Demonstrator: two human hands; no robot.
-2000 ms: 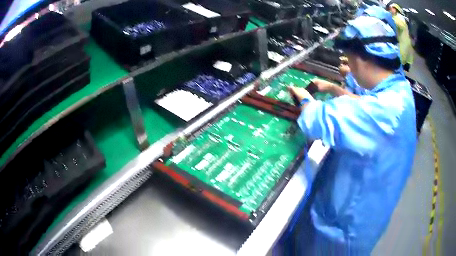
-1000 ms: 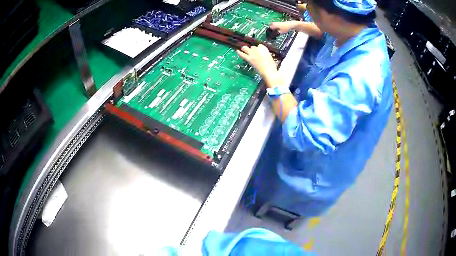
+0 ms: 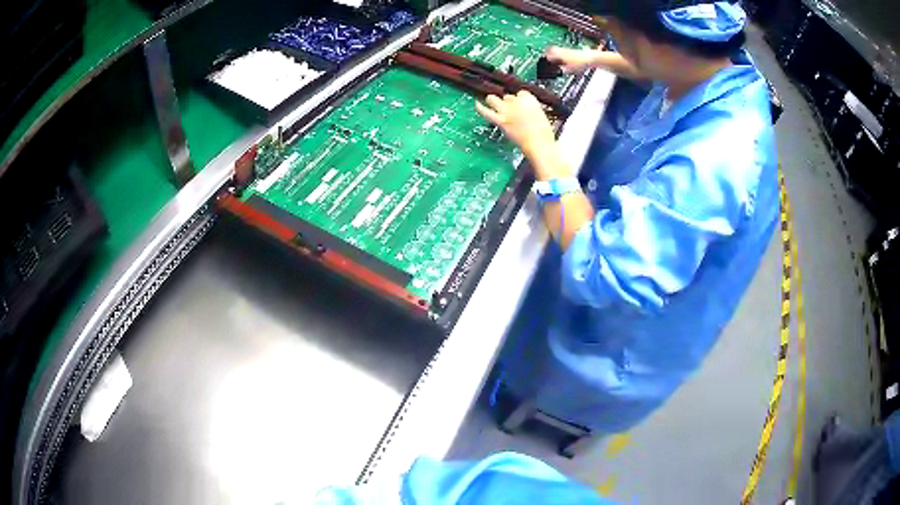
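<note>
A large green circuit board [image 3: 380, 168] lies in a carrier with reddish-brown end bars [image 3: 326, 254] on the conveyor, in the middle of the view. A second green board [image 3: 493, 44] in a carrier lies beyond it. Another person in a blue smock stands at the right of the line, one hand [image 3: 518, 118] over the near board's far end, the other over the far board with a small black item [image 3: 548, 67]. At the bottom edge a light blue sleeve [image 3: 493, 480] shows, likely mine. Neither of my hands is in view.
Silver conveyor rails with chain [image 3: 118, 316] curve along the left. A white slip [image 3: 106, 397] lies on the metal bed [image 3: 266, 385]. A white component tray [image 3: 264, 79] and bins of blue-purple parts [image 3: 331, 41] stand behind the rail. A stool [image 3: 543, 422] stands at the person's legs.
My view has tilted downward since two seconds ago, and the blue sleeve came in at the bottom. Since one second ago, a dark blurred shape has appeared at the lower right edge.
</note>
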